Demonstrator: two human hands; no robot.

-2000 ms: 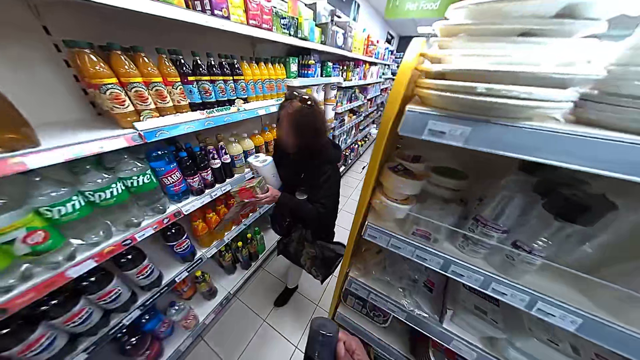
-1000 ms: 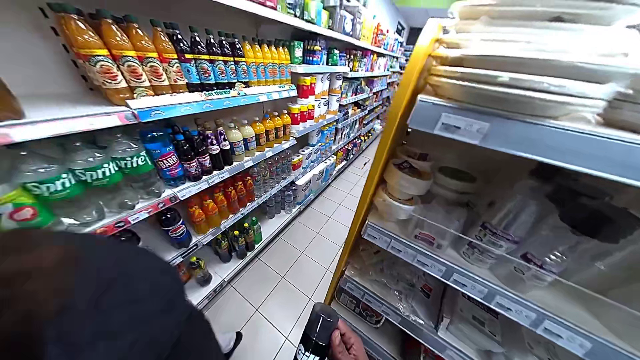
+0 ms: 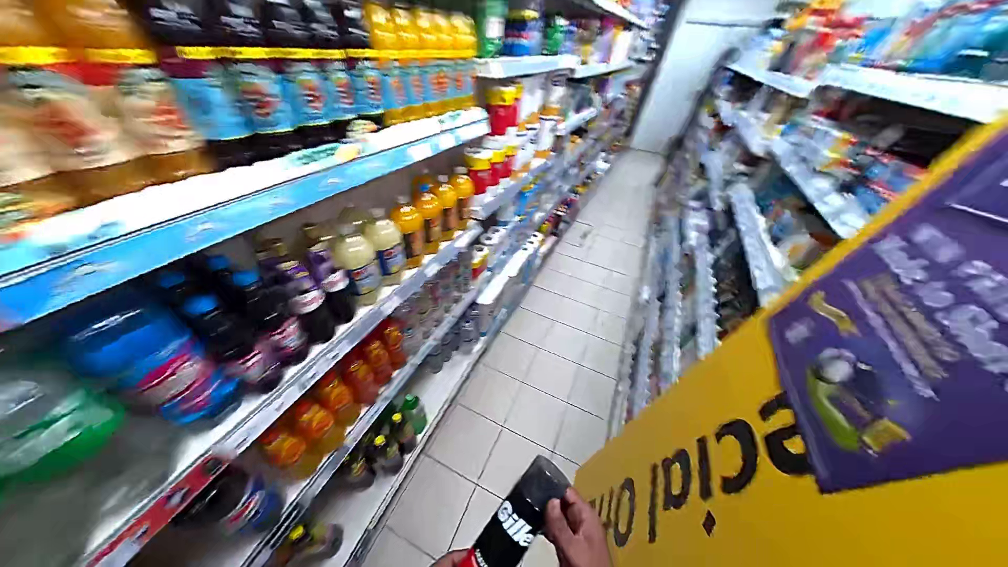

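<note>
A black Gillette can with a dark cap and a red lower part (image 3: 516, 516) is held low in the middle of the view. My right hand (image 3: 579, 529) grips it near the cap, thumb and fingers on its right side. Only a small part of my left hand (image 3: 450, 559) shows at the bottom edge, against the red lower end of the can. The rest of that hand is out of the frame.
Shelves of drink bottles (image 3: 366, 264) line the left side. A yellow end panel (image 3: 693, 480) with a purple poster (image 3: 906, 331) stands close on the right. Between them a tiled floor aisle (image 3: 543, 339) runs ahead, with stocked shelves (image 3: 803, 173) at its right.
The person in dark clothing, seen in the aisle and then close at lower left, is out of view. The view has moved forward and turned. My left hand has come into view at the can.
</note>
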